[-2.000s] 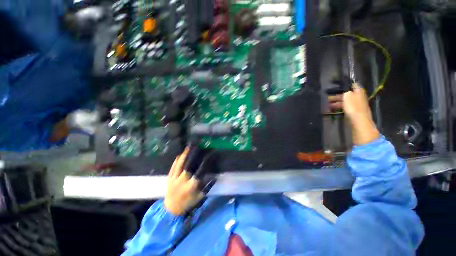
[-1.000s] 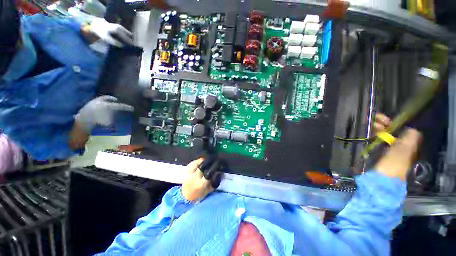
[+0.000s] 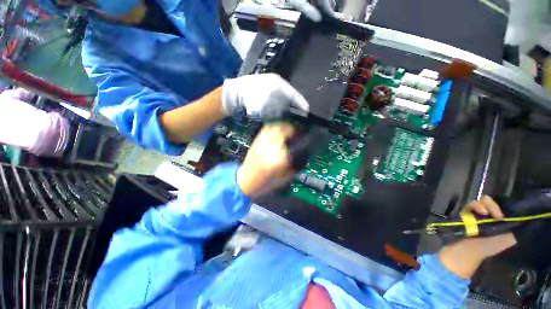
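Observation:
The green printed circuit board (image 3: 338, 169) lies component side up in the black carrier fixture (image 3: 380, 211). A black cover (image 3: 311, 66) covers its upper left part; a coworker's white-gloved hand is at its lower edge. My left hand (image 3: 272, 157), with black finger covers, is over the board beside that glove; its fingertips are blurred and I cannot tell if they grip anything. My right hand (image 3: 483, 232) is closed around the electric screwdriver (image 3: 471, 224), which has a yellow band and yellow-green wire. Its tip points left over the fixture's right edge.
A coworker in blue (image 3: 163, 78) leans in from the upper left, with white-gloved hands (image 3: 260, 96) on the far side of the board. The silver conveyor rail (image 3: 320, 247) runs along the near edge. A black slotted rack (image 3: 45, 241) stands at the lower left.
The coworker's black cover has come over the board's upper left. My left hand has moved from the near rail onto the board. The screwdriver has swung to point left. The view has turned.

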